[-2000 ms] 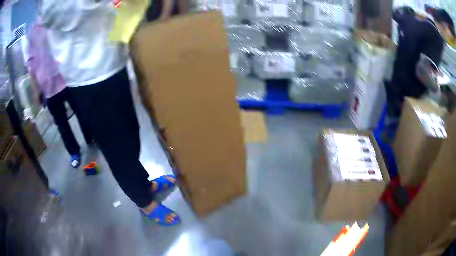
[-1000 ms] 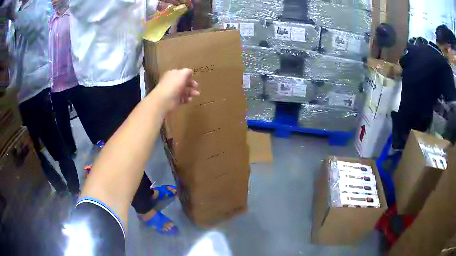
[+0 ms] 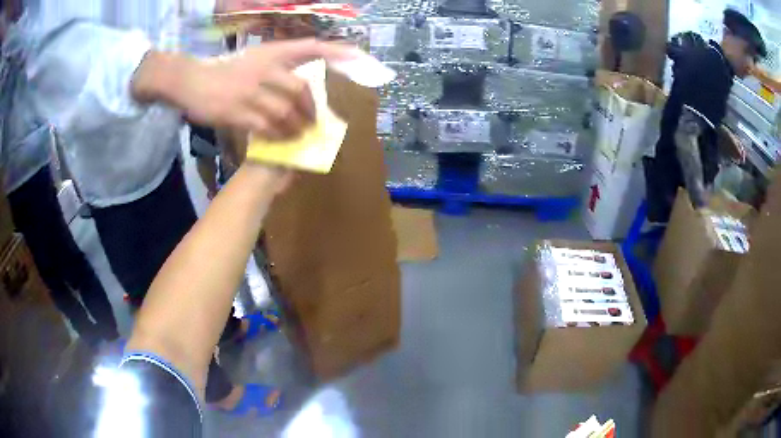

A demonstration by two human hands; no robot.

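My left forearm reaches up from the lower left. My left hand (image 3: 284,177) is almost wholly hidden behind a yellow sheet (image 3: 301,147), so its grip cannot be told. Another person's hand (image 3: 244,90) is over the yellow sheet, seeming to hold it, with a blurred white piece at the fingertips. A tall slab of flat brown cartons (image 3: 342,248) stands upright just behind. My right hand is not in view. Part of a white and red-orange bundle, perhaps label sheets (image 3: 591,429), shows at the bottom edge.
A filled carton (image 3: 561,359) of white retail boxes stands at right, with another carton (image 3: 685,282) beyond it. People stand at left; a dark-clothed person (image 3: 689,128) is at right. A wrapped pallet load (image 3: 531,94) is behind.
The other person's arm has come across in front of the slab with the yellow sheet. My left hand, a visible loose fist a second ago, is now behind that sheet.
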